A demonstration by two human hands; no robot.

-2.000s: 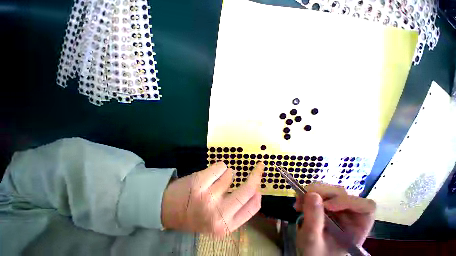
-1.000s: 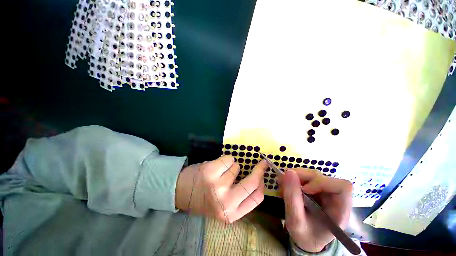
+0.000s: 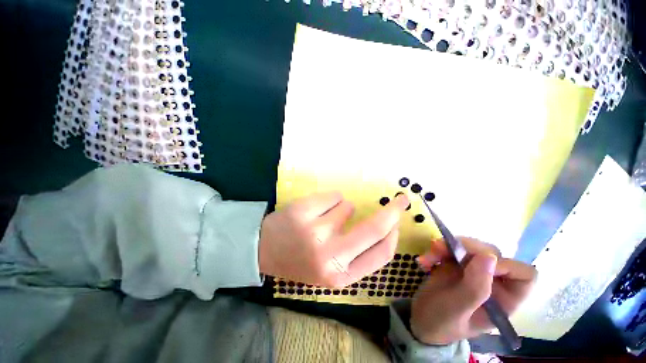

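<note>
The pale yellow sheet (image 3: pixel 425 120), glaring white over much of its face, lies in front of me. Tight rows of black round pieces (image 3: pixel 386 278) run along its near edge. A small loose cluster of black round pieces (image 3: pixel 416 188) lies above them. My left hand (image 3: pixel 333 237) rests on the sheet over part of the rows, a fingertip touching the cluster; I see nothing held in it. My right hand (image 3: pixel 471 291) is closed on silver tweezers (image 3: pixel 453 244), their tips at the cluster. Whether the tips grip a piece is unclear.
White perforated strips (image 3: pixel 134 85) fan out at the upper left. More perforated strips (image 3: pixel 517 39) are piled behind the sheet. A second pale sheet (image 3: pixel 591 248) with dots along one edge and a speckled patch lies at right. Dark small parts (image 3: pixel 629 287) show at the right edge.
My left hand has moved up from the rows to the loose cluster. The tweezers' tips have moved from the rows to the cluster. The view has shifted.
</note>
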